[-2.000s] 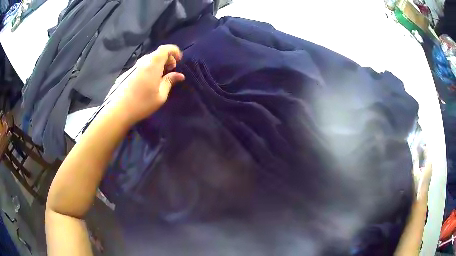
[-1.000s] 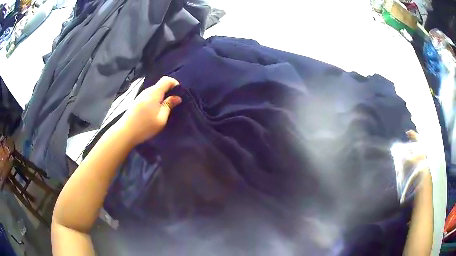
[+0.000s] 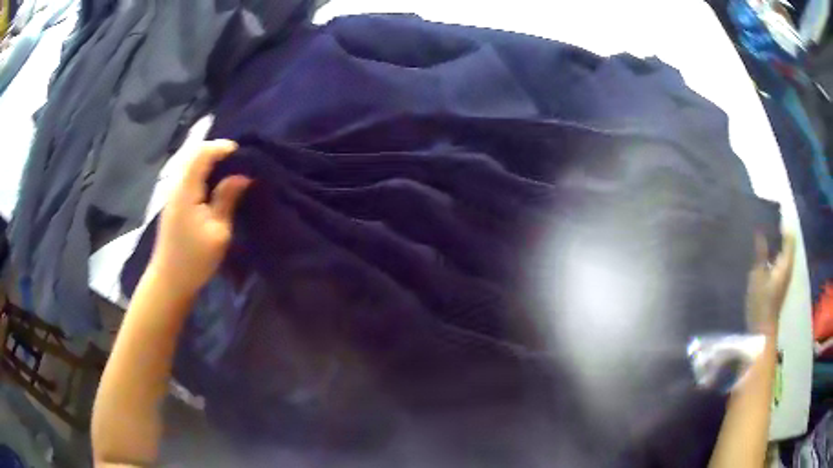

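Observation:
A large dark navy garment (image 3: pixel 411 219) lies spread in layers over the white table, with long folds running from its left side toward the middle. My left hand (image 3: pixel 205 201) is at the garment's left edge, with cloth pinched between thumb and fingers. My right hand (image 3: pixel 770 274) is at the garment's far right edge, thumb and fingers on a corner of the cloth. A shiny, pale band or glare lies by my right wrist; I cannot tell what it is. A bright blur covers part of the garment's right half.
Grey garments (image 3: pixel 137 119) lie in a pile at the left. A wooden stool (image 3: pixel 41 356) stands below them on the floor. The white table (image 3: pixel 793 366) has its curved edge at the right. Bags and a red item (image 3: pixel 824 311) are beyond it.
My left hand has moved left, pulling the navy cloth into longer, more sideways folds. My right hand now shows at the garment's right edge. The view has shifted.

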